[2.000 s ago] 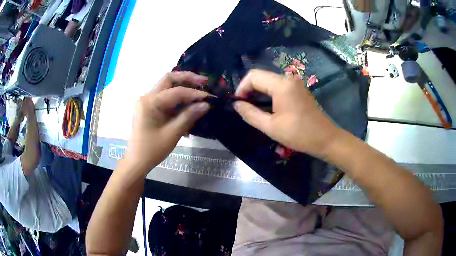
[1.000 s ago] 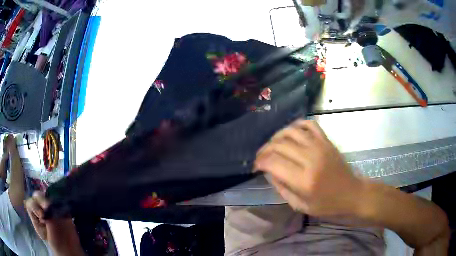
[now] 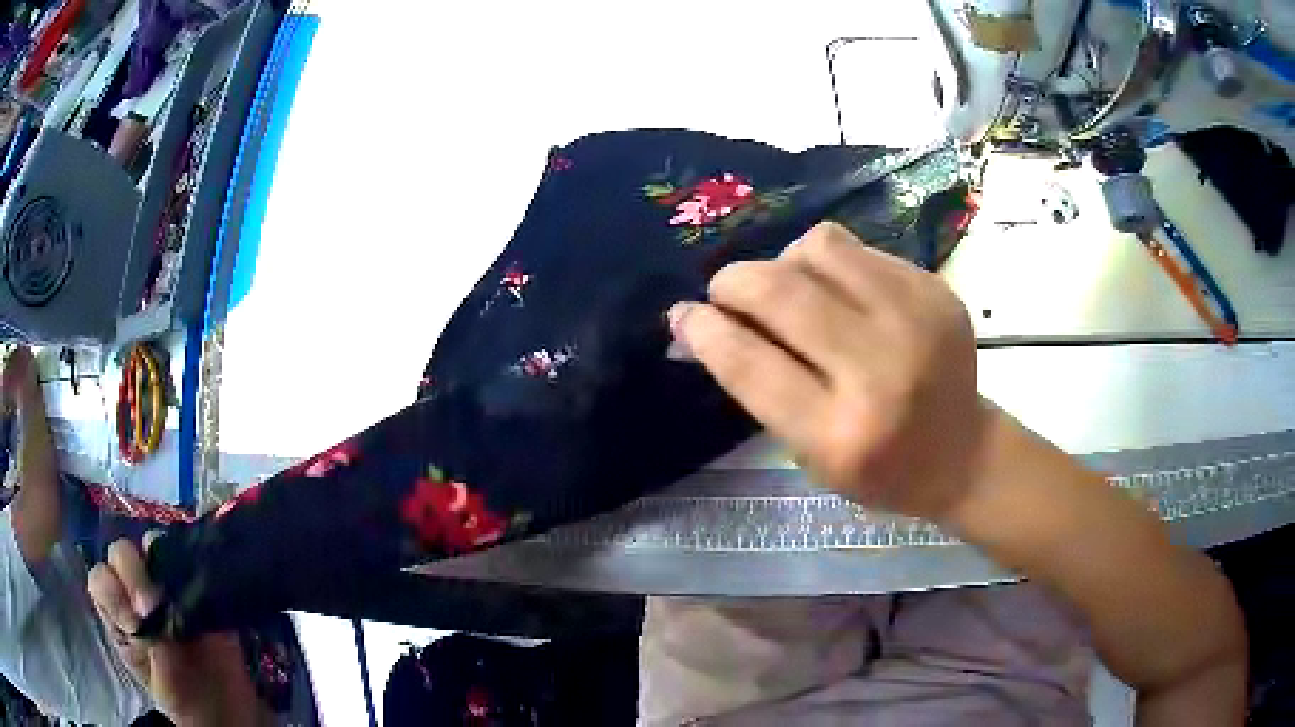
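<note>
A dark floral fabric panel (image 3: 611, 384) with red roses is stretched from the sewing machine's needle area (image 3: 1011, 142) down to the lower left, past the table's front edge. My left hand (image 3: 128, 597) grips its far lower-left end. My right hand (image 3: 852, 369) pinches the cloth near its middle with thumb and fingers; the cloth under the palm is hidden. The right end of the panel lies by the presser foot, whose detail is too small to tell.
Snips with blue and orange arms (image 3: 1190, 277) lie right of the needle, with a black scrap (image 3: 1250, 178) behind. A measuring strip (image 3: 852, 526) runs along the front edge. Coloured loops (image 3: 142, 402) and a grey box with a round grille (image 3: 57, 249) are at left. Another person's arm (image 3: 36, 469) shows far left.
My left hand has moved from the middle of the cloth to the lower left, pulling it out long. My right hand dropped toward the table edge, then rose again toward the middle of the panel.
</note>
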